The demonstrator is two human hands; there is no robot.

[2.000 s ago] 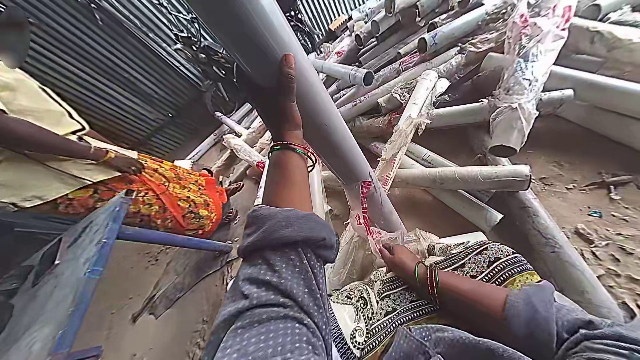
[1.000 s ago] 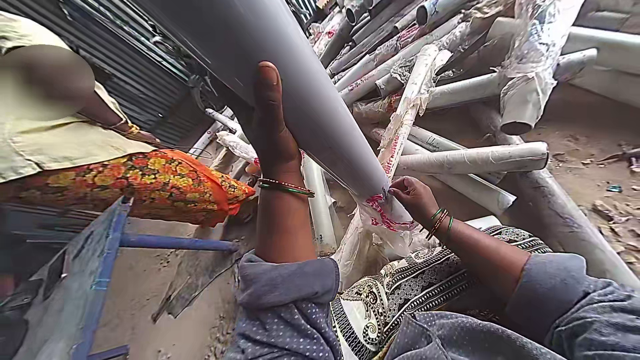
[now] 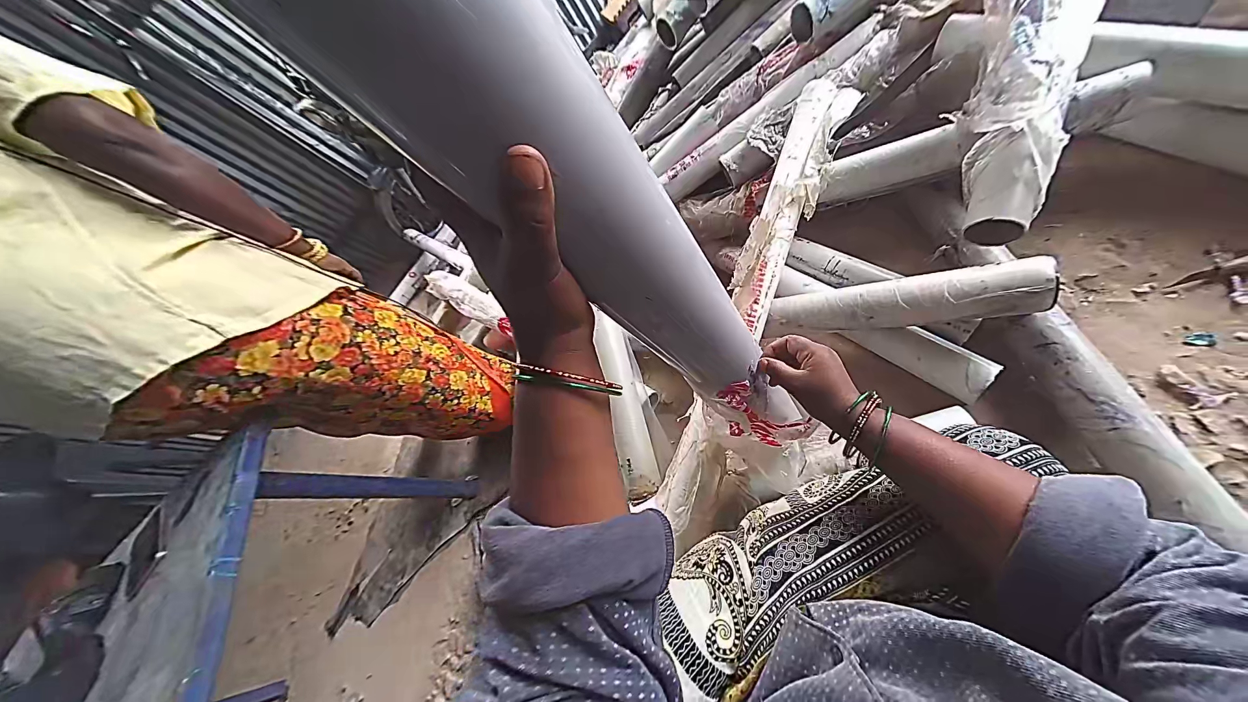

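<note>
A large grey plastic pipe (image 3: 575, 185) runs slantwise from the top of the view to its lower end near my lap. My left hand (image 3: 531, 244) grips it from the left side, thumb up along the surface, the other fingers hidden behind. At the lower end, clear plastic wrap with red print (image 3: 756, 414) clings around the pipe. The fingertips of my right hand (image 3: 804, 375) pinch at the edge of this wrap, against the pipe's right side.
Many pipes (image 3: 907, 292), some wrapped in plastic, lie piled ahead and right. A person in orange flowered cloth (image 3: 322, 366) stands close at left. A blue metal frame (image 3: 229, 556) is at lower left, and a corrugated metal wall (image 3: 322, 166) rises behind.
My right hand has moved up from the loose wrap below to the wrap's edge on the pipe. The person at left has come farther into view.
</note>
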